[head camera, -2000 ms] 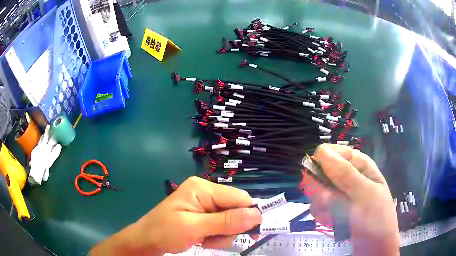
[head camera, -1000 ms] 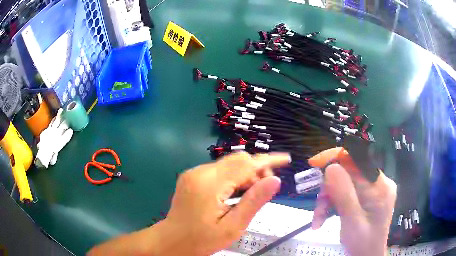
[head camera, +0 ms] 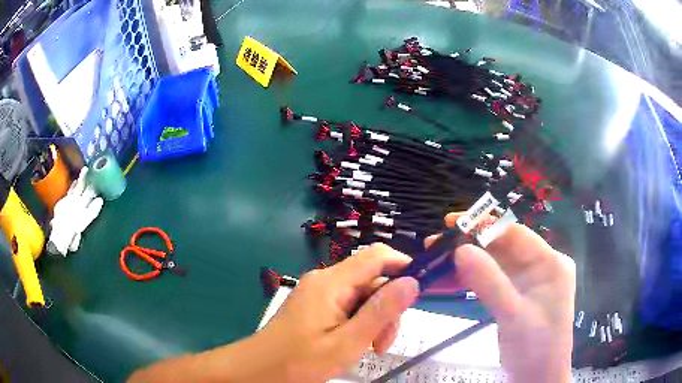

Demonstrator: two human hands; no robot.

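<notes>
My left hand [head camera: 348, 299] holds the black sleeves of wire harnesses [head camera: 431, 263] between thumb and fingers. My right hand [head camera: 516, 280] grips the same harnesses near the end with two white printed labels [head camera: 482, 217]. Red lead wires [head camera: 532, 173] fan out, blurred, beyond my right fingertips. The main harness pile [head camera: 419, 179] lies just beyond my hands. A white paper sheet [head camera: 437, 334] and a steel ruler [head camera: 441, 372] lie under my hands, partly hidden. A black cable crosses the sheet.
A second harness pile [head camera: 456, 75] lies farther back. Orange-handled scissors [head camera: 149, 254], a white glove bundle [head camera: 75, 215], a teal roll [head camera: 107, 176], a blue bin [head camera: 178, 116] and a yellow sign [head camera: 262, 60] stand or lie at left. More cables [head camera: 600, 325] lie at right.
My hands have come together on the black sleeves, and the labels have moved up above my right fingers. Compared with the earliest frame, the labels are no longer in my left hand.
</notes>
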